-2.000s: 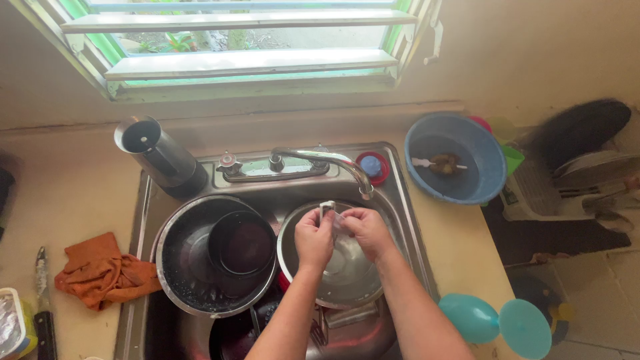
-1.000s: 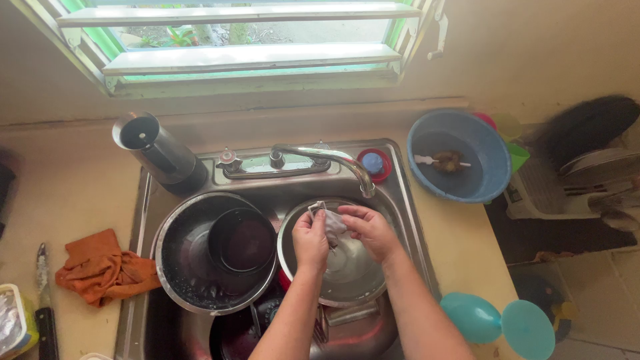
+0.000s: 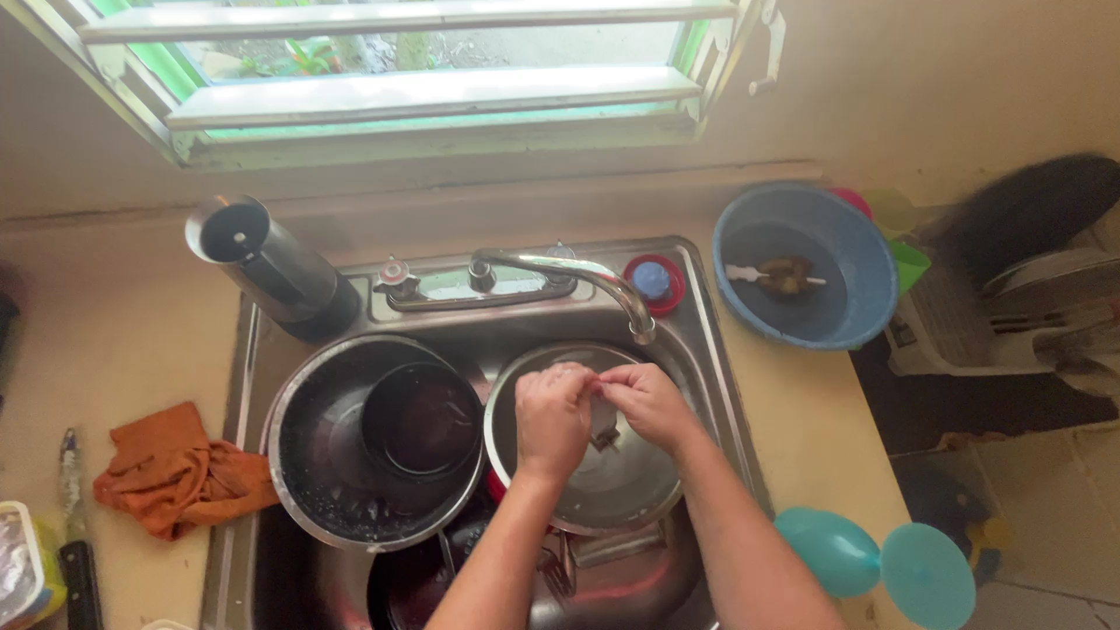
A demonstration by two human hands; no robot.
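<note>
Both hands meet fingertip to fingertip above a metal bowl [image 3: 647, 490] of water in the sink, just below the faucet [image 3: 612, 280]. My left hand [image 3: 553, 420] and my right hand [image 3: 647, 402] pinch a small, thin, whitish item [image 3: 604, 416] between them; its kind cannot be told. A small dark piece shows under it, over the bowl. Left of the hands, a larger dark bowl [image 3: 328, 490] with a metal rim holds a black round container [image 3: 422, 420]. Below my forearms lie a fork [image 3: 556, 573] and other dark ware in the sink.
A grey metal pitcher [image 3: 280, 271] stands behind the sink's left side. An orange cloth [image 3: 175, 481] and a knife [image 3: 79, 560] lie left. At right are a blue basin [image 3: 809, 324], a dish rack [image 3: 945, 350] and a turquoise plastic goblet [image 3: 831, 551]. A red dish [image 3: 672, 302] sits by the faucet.
My left hand has turned so its back faces up, and the fingertips of both hands have come together. The whitish item, spread between them before, now hangs mostly hidden below the fingers.
</note>
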